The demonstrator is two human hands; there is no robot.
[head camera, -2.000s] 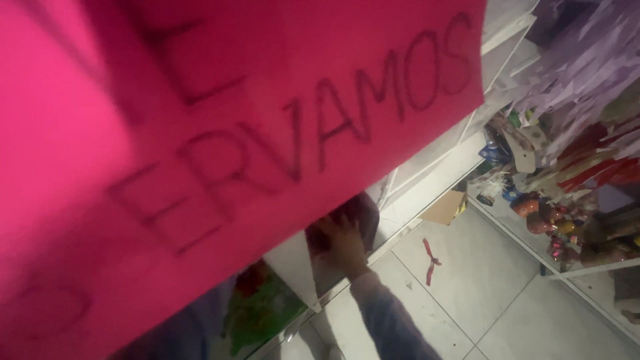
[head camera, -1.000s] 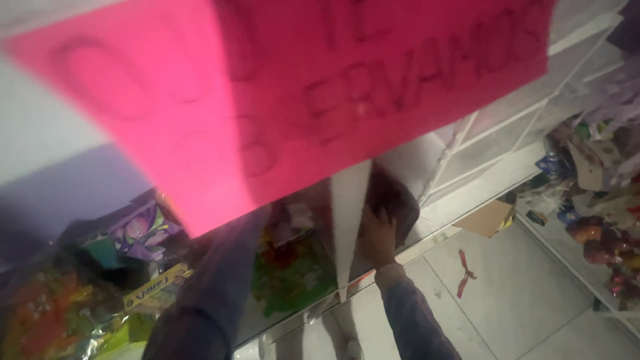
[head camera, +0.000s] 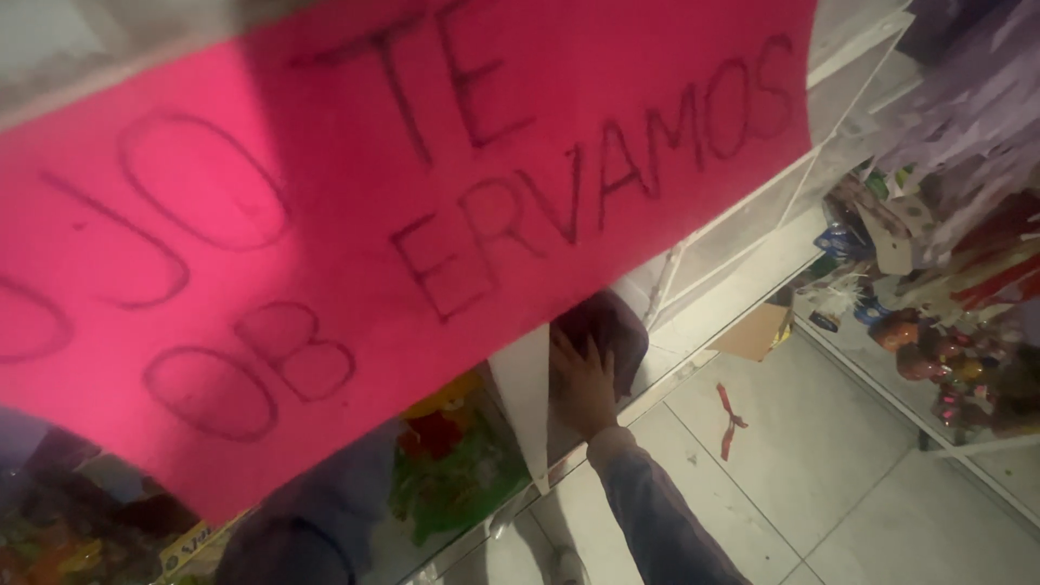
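A bright pink paper sign (head camera: 366,227) with large hand-drawn letters fills much of the head view and covers part of the shelf behind it. Below its lower edge, my right hand (head camera: 585,390) rests with spread fingers against a dark maroon item (head camera: 621,341) on the low shelf, beside a white divider (head camera: 524,398). Whether the fingers grip it cannot be told. My left sleeve (head camera: 301,520) reaches up behind the sign, which hides my left hand. Green, red and yellow goods (head camera: 459,455) lie between that sleeve and the divider.
On the tiled floor (head camera: 780,471) lies a twisted red strip (head camera: 729,422). A piece of cardboard (head camera: 756,331) sits by the shelf's base. At the right stands a low white-framed rack (head camera: 861,382) with shiny packaged goods and fringed paper above. More colourful packages fill the lower left.
The pink sign covers more of the left side than one second ago, and the left sleeve shows less. My right hand stays at the dark item. The view has shifted.
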